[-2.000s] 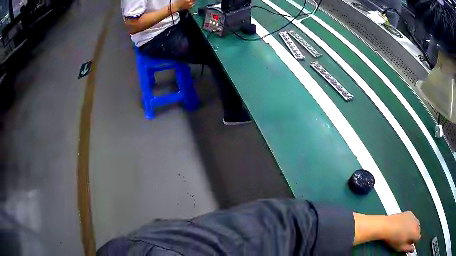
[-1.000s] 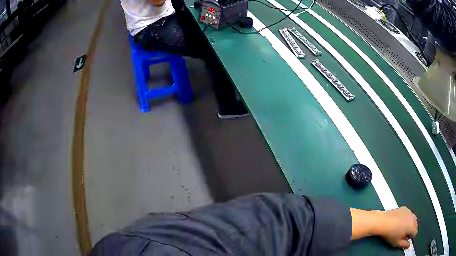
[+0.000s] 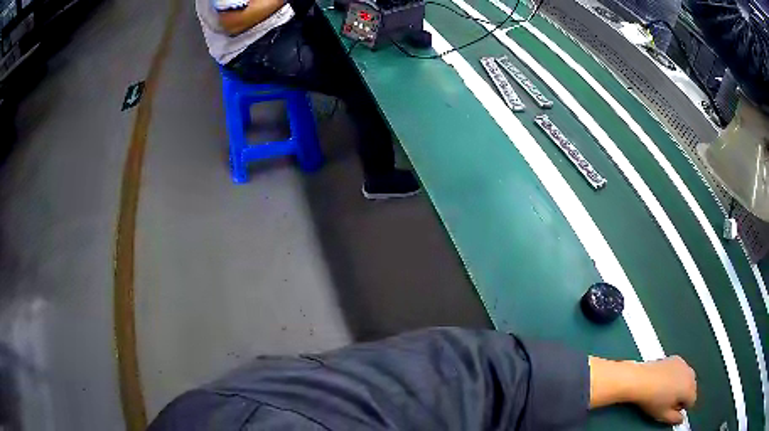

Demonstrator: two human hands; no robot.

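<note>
My left hand [image 3: 668, 389], bare with a dark sleeve, is low at the right on the green bench [image 3: 472, 177]. Its fingers are curled and their tips are hidden, so I cannot tell whether it holds anything. My right hand is out of the picture. A shiny black lump [image 3: 602, 303] sits on the bench beyond my left forearm. Farther along lie three component strips: one nearer [image 3: 570, 151] and two close together, a left one [image 3: 502, 84] and a right one [image 3: 524, 82]. A small bit of a pale object [image 3: 723, 427] shows at the bottom edge.
A person [image 3: 270, 50] sits on a blue stool [image 3: 270, 126] left of the bench. A control box [image 3: 384, 23] with red lights and black cables stands at the far end. A pale hood [image 3: 740, 160] hangs at the right. Grey floor lies left of the bench.
The three strips have come slightly nearer along the bench relative to the black lump. The object at the lower right has slid mostly out of view. My left hand has barely moved.
</note>
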